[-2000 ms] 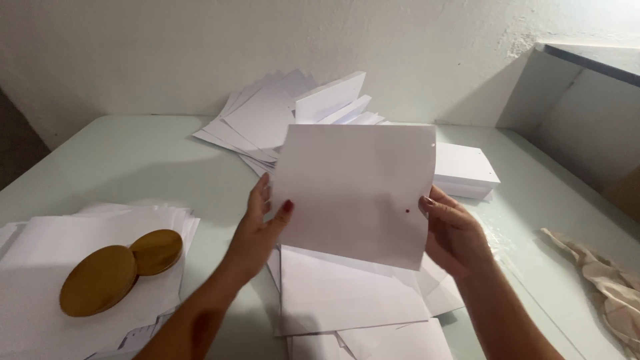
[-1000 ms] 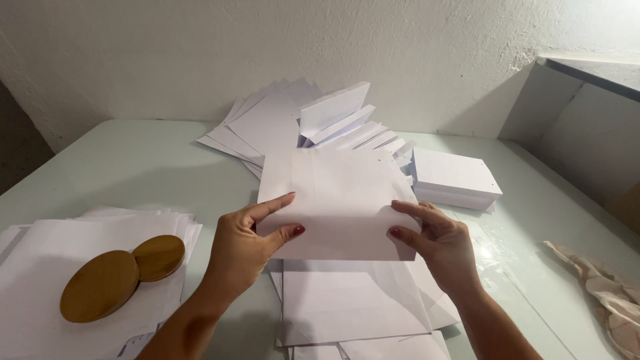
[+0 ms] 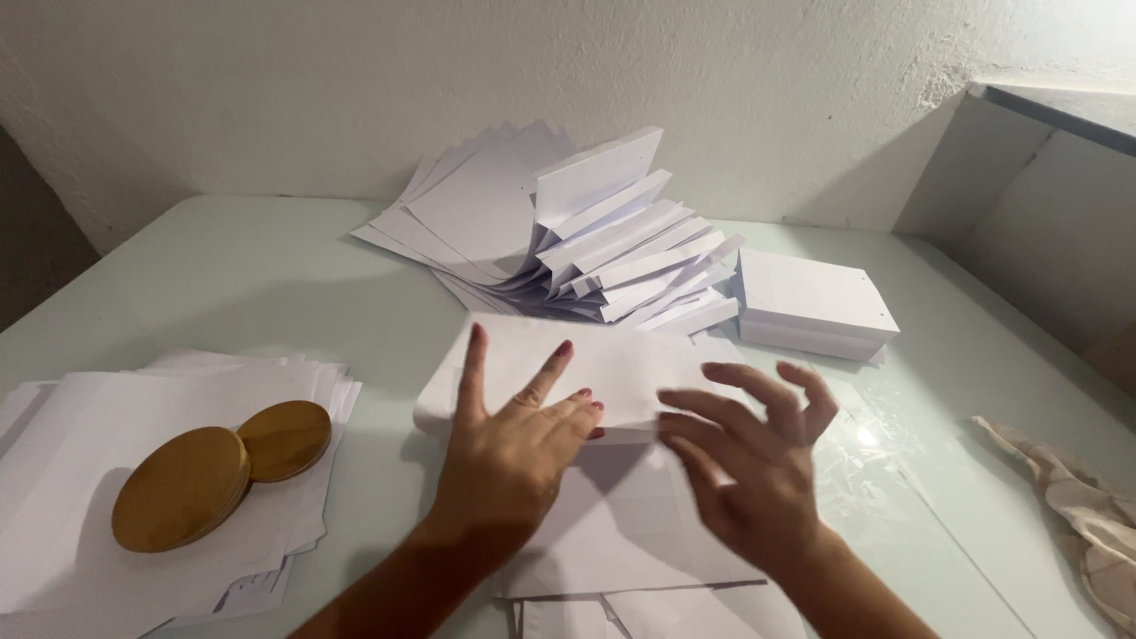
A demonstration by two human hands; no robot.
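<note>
A white paper sheet (image 3: pixel 621 364), folded over along its near edge, lies across the middle of the table. My left hand (image 3: pixel 519 444) rests on it with fingers spread, pressing near the fold. Over the sheet's right part, my right hand (image 3: pixel 754 453) has its fingers apart and slightly blurred; whether its fingertips touch the paper is hard to tell. Under and in front of the folded sheet lie more white sheets (image 3: pixel 639 532). Behind it, a fanned pile of partly folded sheets (image 3: pixel 621 240) stands with upturned flaps.
At the left, two round wooden discs (image 3: pixel 182 488) (image 3: pixel 286 439) sit on a stack of papers (image 3: pixel 80 444). A neat white paper stack (image 3: pixel 812 288) stands at the back right. Crumpled cloth (image 3: pixel 1065 506) lies at the right edge. A wall borders the table's back.
The sheet, held up in both hands two seconds ago, now lies lower and folded. My left hand has flattened onto it, and my right hand has let go of its edge.
</note>
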